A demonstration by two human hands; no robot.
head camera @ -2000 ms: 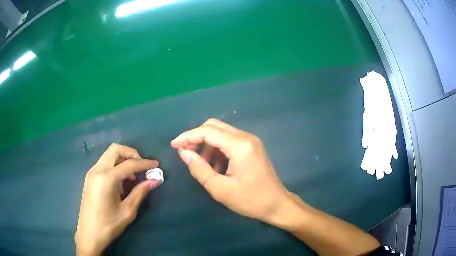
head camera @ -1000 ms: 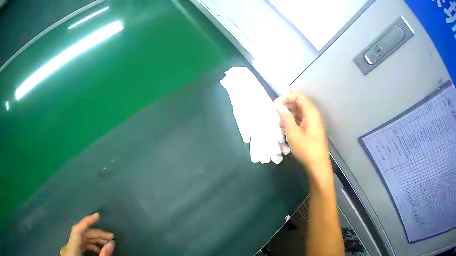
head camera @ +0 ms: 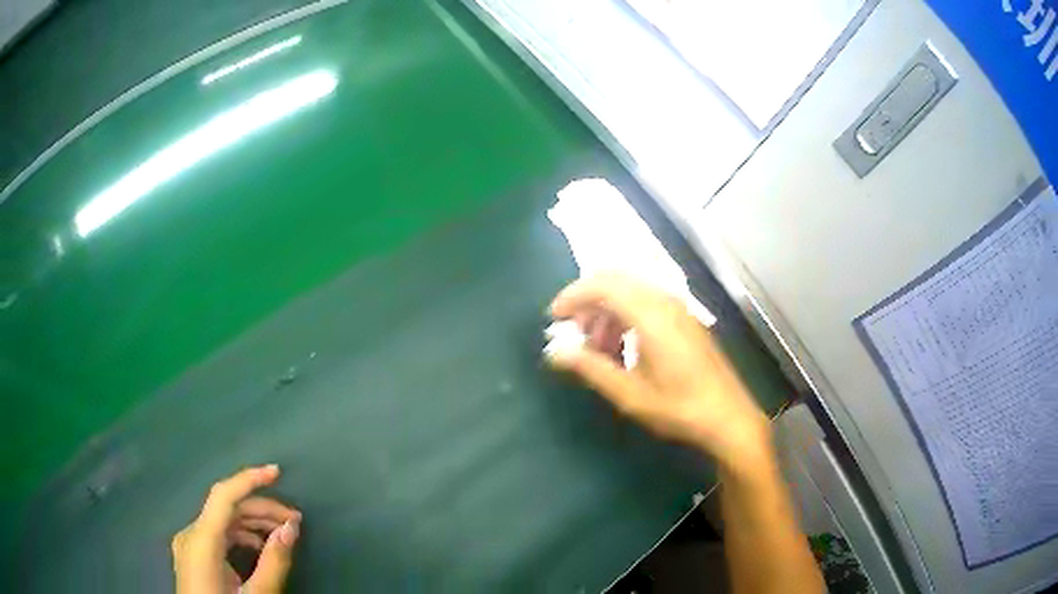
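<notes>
White gloves (head camera: 627, 238) lie as a flat pair on the green mat (head camera: 395, 371) beside the grey panel. My right hand (head camera: 667, 366) is over their lower end and hides much of it. Its thumb and forefinger close around a small white lump (head camera: 565, 340); blur hides whether this is a finger cot or part of a glove. More white shows between its fingers. My left hand (head camera: 238, 536) is at the lower left, bare and empty, fingers curled but apart, cut off by the bottom edge.
A grey panel with a recessed latch (head camera: 903, 110) runs along the right. A printed sheet (head camera: 980, 377) and another white paper (head camera: 754, 41) are on it. A blue sign (head camera: 1015, 70) shows at the top right. The bench's near right edge (head camera: 661, 540) is at the bottom.
The view has swung right. My left hand held a small white ring two seconds ago and is now empty. My right hand has moved from the gloves' panel side to over their lower end.
</notes>
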